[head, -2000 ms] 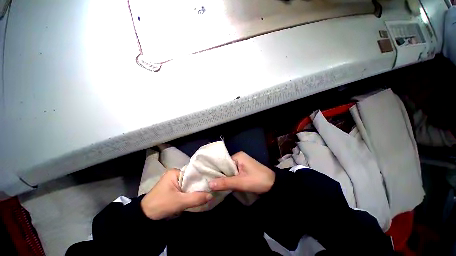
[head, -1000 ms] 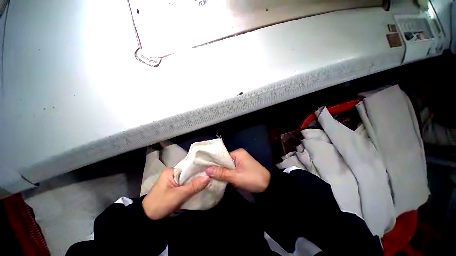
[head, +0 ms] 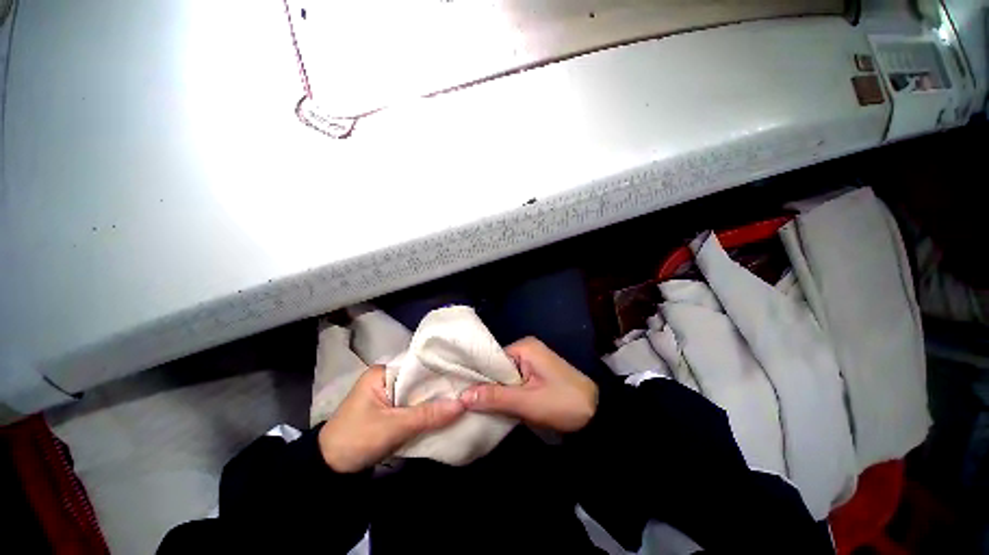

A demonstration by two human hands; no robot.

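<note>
A bunched off-white cloth piece (head: 450, 352) is held over my lap, just below the front edge of the table. My left hand (head: 382, 421) grips its left side, with the thumb on top. My right hand (head: 542, 387) grips its right side, and its thumb meets the left thumb at the middle of the cloth. The fingers under the cloth are hidden. More beige cloth (head: 338, 369) hangs behind my left hand.
The white machine table (head: 195, 217) with a ruler edge spans the top, with the machine bed (head: 488, 33) set in it. Pale strips (head: 759, 347) lie over a red basket (head: 873, 504) at right. Pale cloth (head: 163, 455) lies at lower left. A control panel (head: 916, 81) is at upper right.
The held cloth's top edge has gone from a pointed corner to a rounded fold, and its lower part is spread wider. Both hands still grip it, thumbs together.
</note>
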